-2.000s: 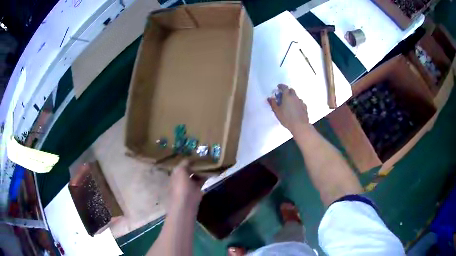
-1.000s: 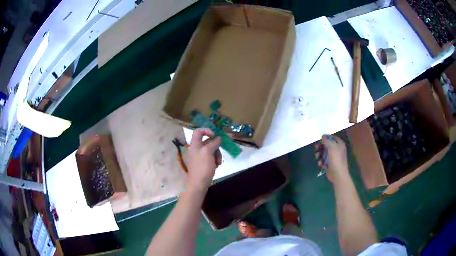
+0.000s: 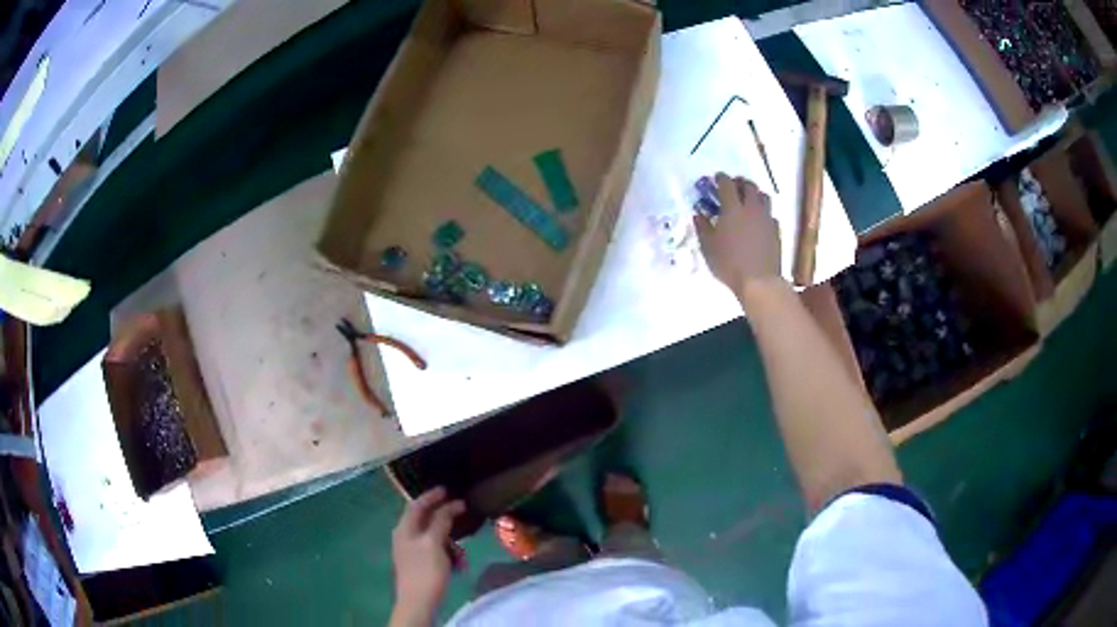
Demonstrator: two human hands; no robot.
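Observation:
A shallow cardboard tray (image 3: 490,110) sits on the white sheet. Two long green circuit-board strips (image 3: 523,208) lie loose in it, with several small green and silvery pieces (image 3: 456,277) along its near edge. My right hand (image 3: 741,239) is over the white sheet right of the tray, its fingertips closed on a small silver-blue component (image 3: 707,196). Small clear or whitish bits (image 3: 671,235) lie beside it. My left hand (image 3: 423,551) is low, near my body, with curled fingers. A small reddish spot shows beside it; whether it holds anything is unclear.
Orange-handled pliers (image 3: 379,355) lie on cardboard left of the tray. A hammer (image 3: 811,184), a hex key (image 3: 720,123) and a thin tool (image 3: 762,156) lie right. A carton of dark parts (image 3: 904,321) stands at right, a small box of tiny parts (image 3: 159,410) at left.
My left hand has let go of the green strips, which now lie in the tray, and has drawn back towards my body. My right hand has moved up onto the white sheet.

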